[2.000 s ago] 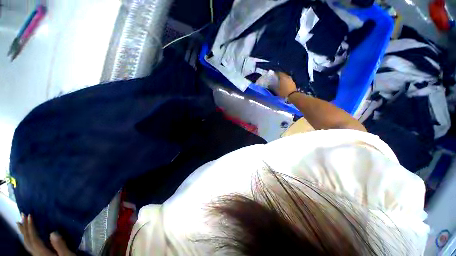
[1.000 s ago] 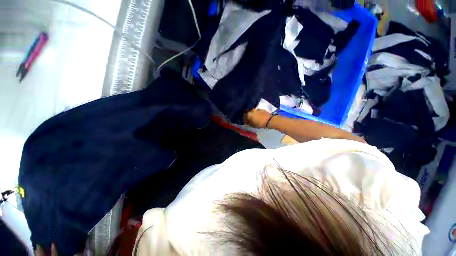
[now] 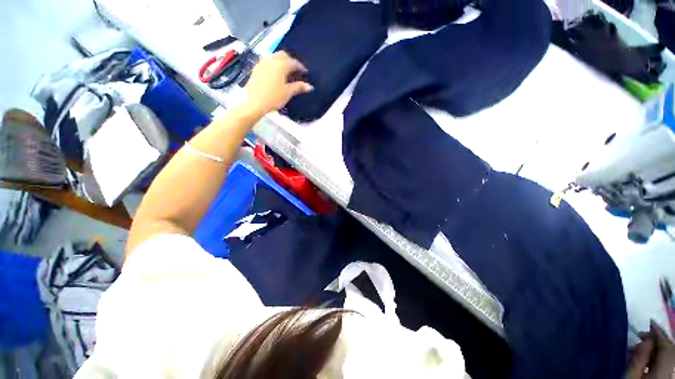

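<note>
My left hand point(image 3: 275, 83) reaches to the navy pile point(image 3: 337, 55) at the table's left part. Its fingers are spread and slightly curled at the pile's near edge, with nothing visible between them. A large navy fabric panel point(image 3: 540, 259) runs from the back of the table, past the machine's needle area point(image 3: 559, 198), and over the front edge. A seam line crosses it. My right hand point(image 3: 645, 359) is at the bottom right corner beside the cloth, cut off by the picture edge; its grip is unclear.
Red-handled scissors point(image 3: 218, 68) lie left of the pile. A measuring tape point(image 3: 462, 285) runs along the table edge. Below are a blue bin point(image 3: 222, 211) with cloth and a red plastic item point(image 3: 285, 174). Bundles point(image 3: 126, 141) stand left. Machine parts point(image 3: 636, 196) and a pink tool point(image 3: 668, 300) are right.
The view has swung from the bins on the right to the table's left side. My right hand has left the bin area. My left hand has moved from the cloth to the navy pile.
</note>
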